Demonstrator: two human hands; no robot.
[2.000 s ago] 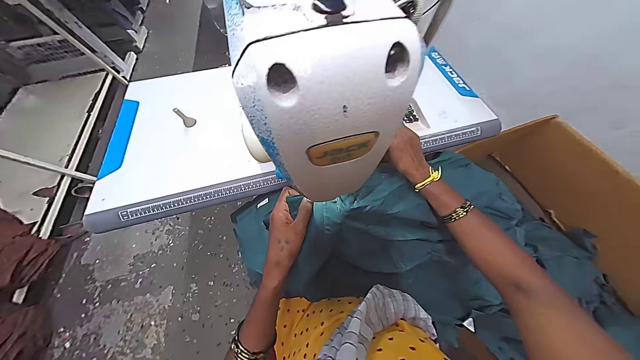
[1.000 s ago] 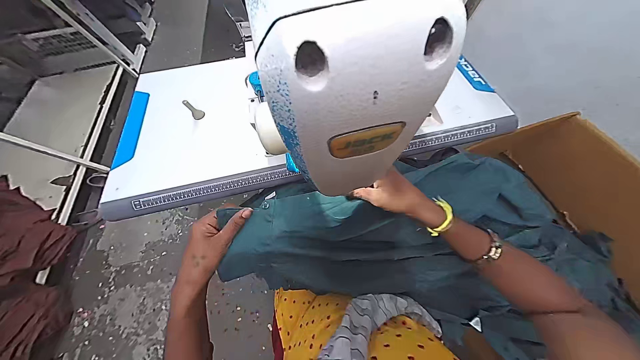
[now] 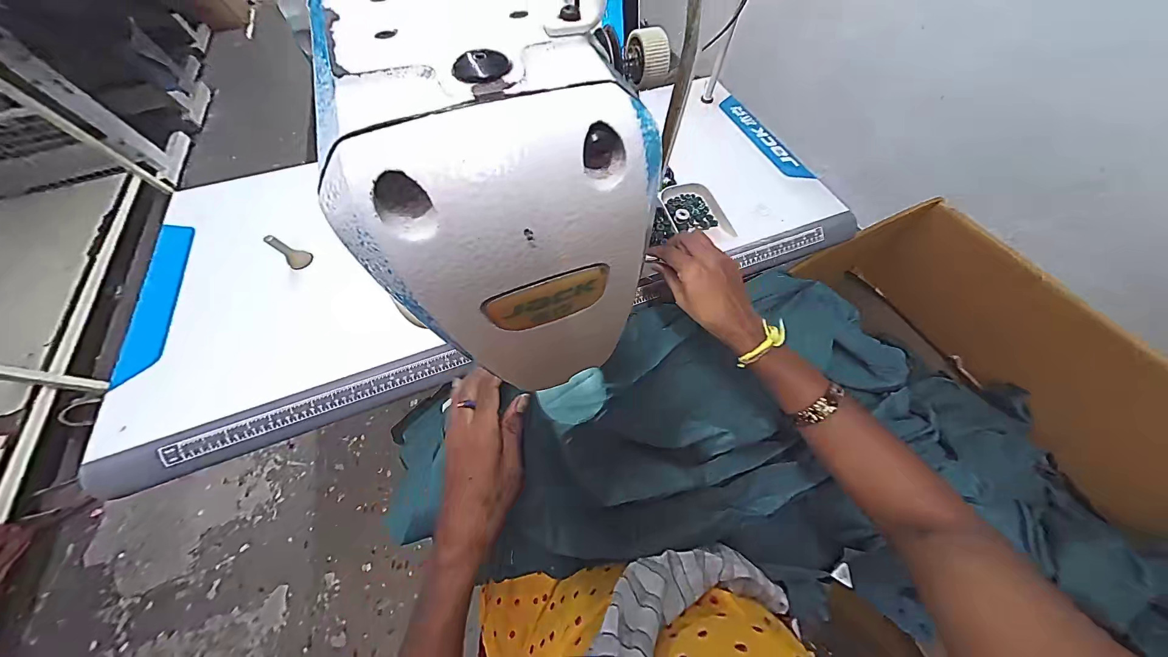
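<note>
A white and blue Jack sewing machine head (image 3: 493,210) fills the middle of the view and hides its needle area. Dark teal fabric (image 3: 675,438) hangs from below it and spreads over my lap to the right. My left hand (image 3: 479,456) holds the fabric's left part at the table's front edge, fingertips partly hidden by the machine head. My right hand (image 3: 707,283) is right of the head, fingers bent together beside a small tray of dark green buttons (image 3: 691,212); whether it pinches a button cannot be seen.
The white machine table (image 3: 255,356) has a ruler strip along its front edge. A small spoon-shaped piece (image 3: 288,253) lies on its left part. A cardboard box (image 3: 1031,347) stands at the right, with fabric reaching into it. Metal racks (image 3: 91,100) stand at the left.
My right hand has moved from the fabric below the machine head to the button tray. My left hand has moved in toward the head, still on the fabric.
</note>
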